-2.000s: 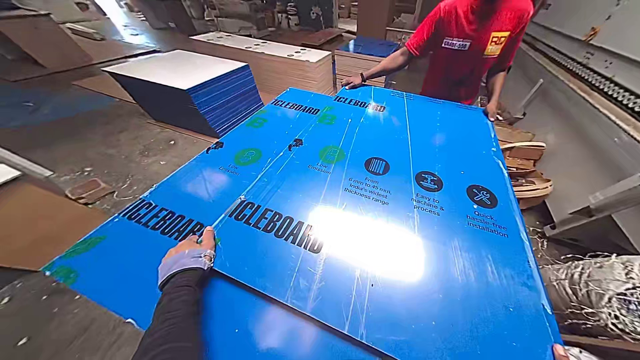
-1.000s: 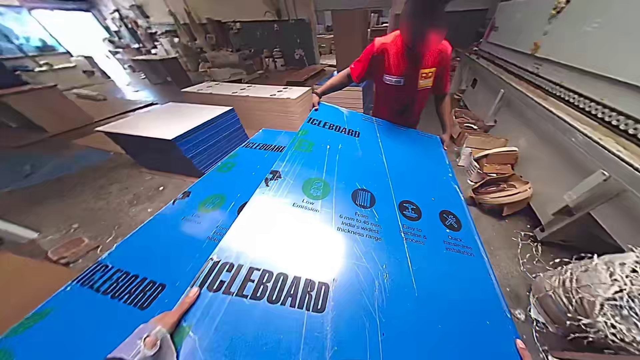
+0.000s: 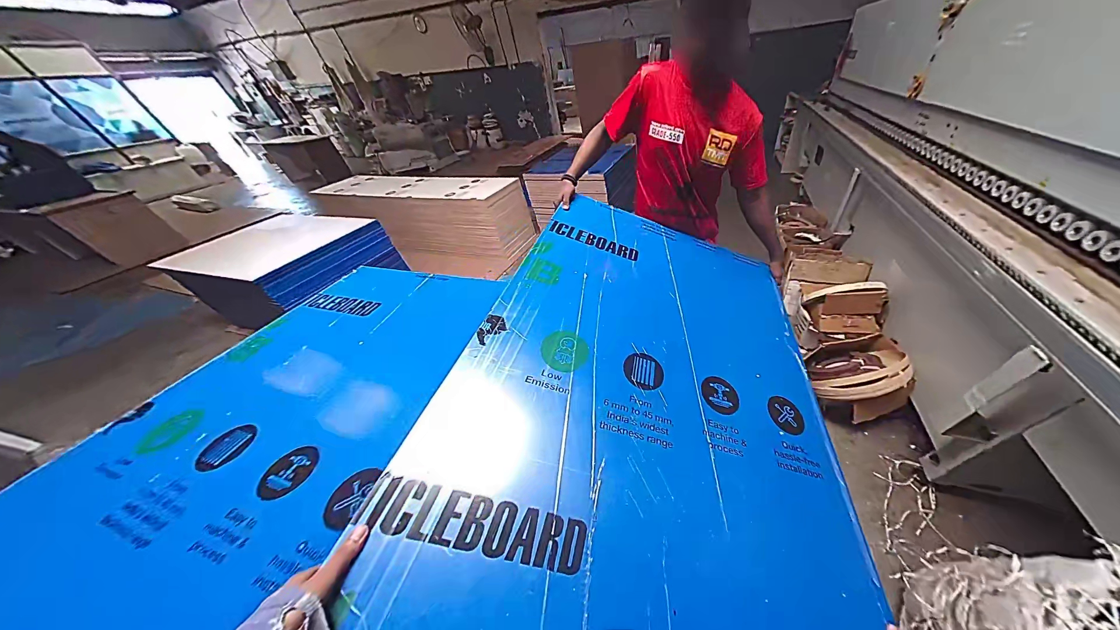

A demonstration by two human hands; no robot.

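A large particleboard panel in blue printed film [image 3: 665, 350] lies tilted across the middle of the head view, over another blue-filmed panel [image 3: 289, 367] at the left. My left hand [image 3: 319, 582], in a worn pale glove with bare fingers, grips the upper panel's left edge near the bottom. Of my right hand, only a fingertip [image 3: 891, 626] shows at the panel's lower right corner; the rest is out of frame. At the far end a person in a red shirt [image 3: 691, 149] holds the same panel by its two corners.
Stacks of boards stand behind, one blue-edged with a white top [image 3: 271, 245], one pale brown [image 3: 429, 210]. A long grey machine [image 3: 962, 254] runs along the right. Beside it lie cardboard pieces and coiled strips [image 3: 853, 367], with a bundle of tangled strands [image 3: 1015, 595] at the lower right.
The upper panel has shifted right relative to the lower one, so more of the lower panel's print shows. My left hand has stayed at its left edge. The view has turned somewhat.
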